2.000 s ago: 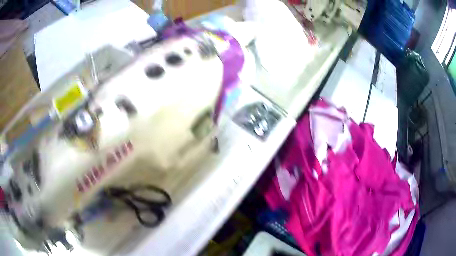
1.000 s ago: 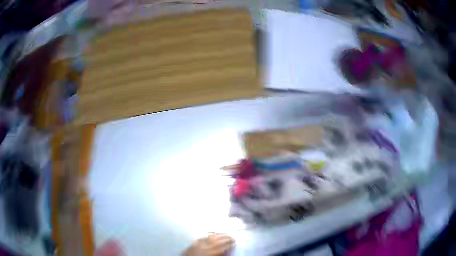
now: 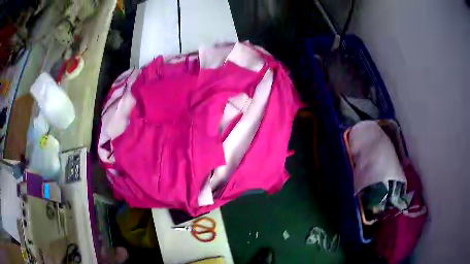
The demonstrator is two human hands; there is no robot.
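Note:
A large heap of bright magenta cloth (image 3: 167, 134) with white or pale pink panels (image 3: 252, 126) lies on a long white bench (image 3: 208, 23). Its folds hang over both sides of the bench. Small scissors with orange-red handles (image 3: 203, 229) lie on the bench below the heap, beside a dark flat object partly under the cloth. Neither of my hands can be made out. A small skin-toned blur shows at the bottom edge, left of the bench; I cannot tell what it is.
The sewing machine (image 3: 44, 224) and its table (image 3: 85, 113) run along the left. Black-handled shears (image 3: 72, 254) lie by the machine. A long blue bin (image 3: 379, 77) at the right holds an orange-rimmed basket with cloth. Scraps (image 3: 322, 238) lie on the green floor.
The view has swung right from the machine table to the cloth heap and bins. The hand seen at the bottom one second ago is no longer clearly visible.

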